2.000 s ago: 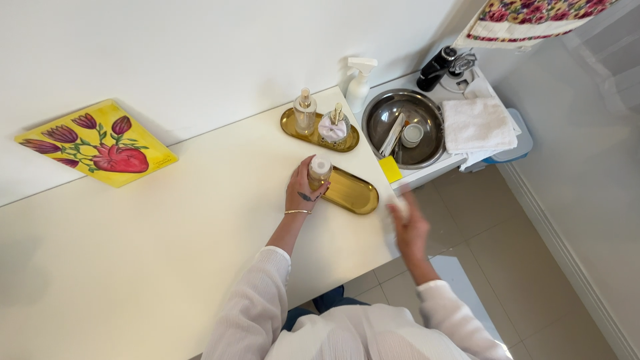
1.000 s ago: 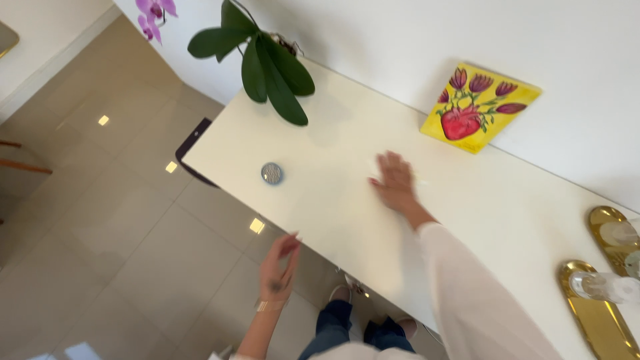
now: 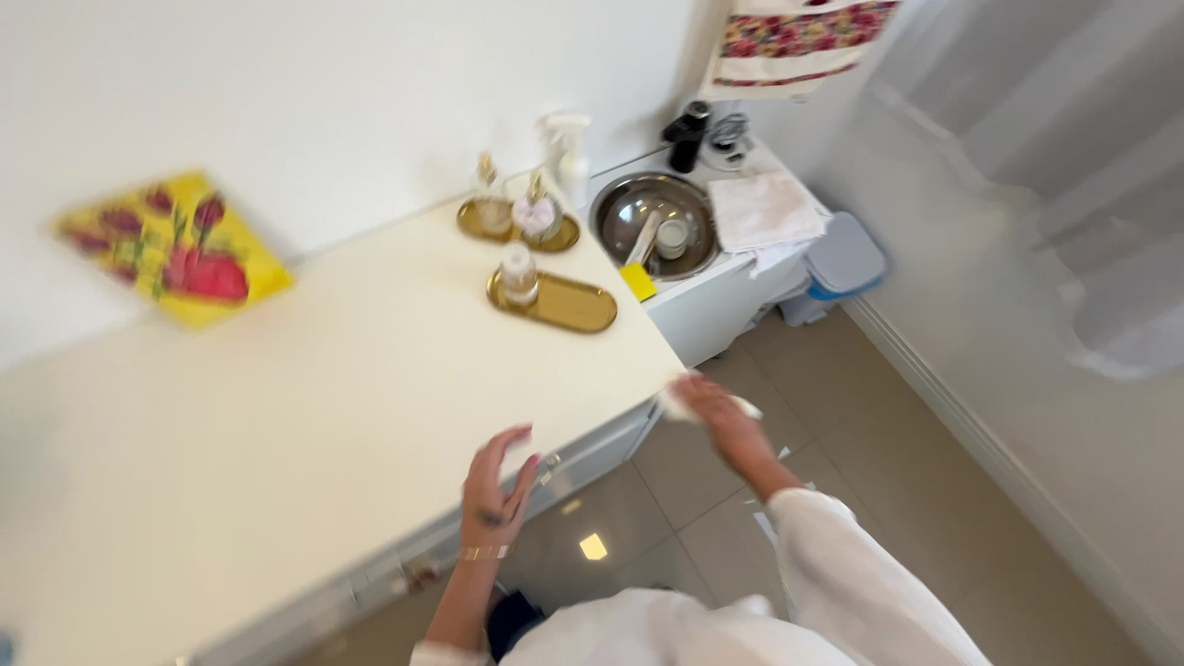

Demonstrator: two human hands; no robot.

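Observation:
My right hand [image 3: 721, 412] holds a white cloth or wipe [image 3: 680, 404] at the right front corner of the white countertop [image 3: 370, 416]. Over the counter's front edge is my left hand [image 3: 498, 486], its fingers apart with nothing between them. Beyond both hands lies an oval gold tray [image 3: 578, 305] with a clear bottle [image 3: 519, 277] standing at its left end. A second gold tray [image 3: 560, 240] behind it carries a glass bottle [image 3: 495, 213] and a round bottle with a pale bow [image 3: 536, 215].
A white spray bottle [image 3: 569, 157] stands by the wall. To the right are a round metal sink [image 3: 615, 217] with items inside, a yellow sponge or cloth [image 3: 638, 282], a folded towel [image 3: 763, 208] and a bin [image 3: 846, 254]. A floral painting [image 3: 190, 254] leans at left.
The view has swung from the plant end back to the sink end. My left hand held the bottle two seconds ago; now that hand is empty and the bottle stands on the front tray.

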